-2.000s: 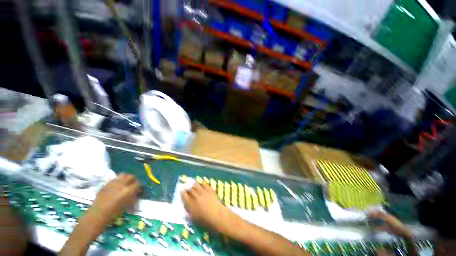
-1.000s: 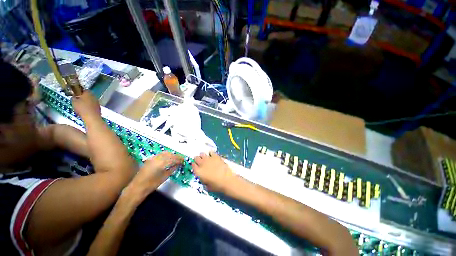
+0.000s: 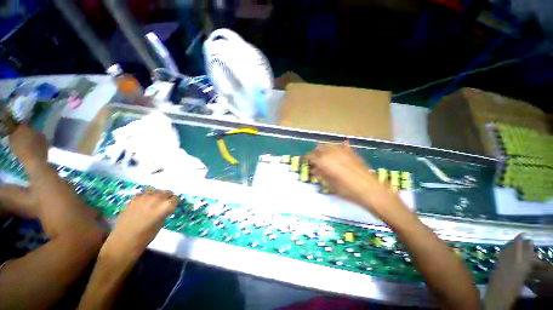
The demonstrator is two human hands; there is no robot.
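My right hand is over the rows of yellow-and-black components on a white sheet; its fingertips are at the rows and what they grip is hidden. My left hand is over the green circuit boards, fingers bent together; whether it holds a small part cannot be told. The boards run left to right, crowded with small parts; a few yellow ones show below the sheet. Cutters with yellow handles lie open on the green bench.
A white heap lies at left. A white fan, an orange bottle and cardboard boxes stand behind the bench edge. A larger yellow-black stack is at right. Other people's arms show at left and at far right.
The view has turned since a second ago. My right hand has moved from the boards to the component rows. My left hand remains over the boards.
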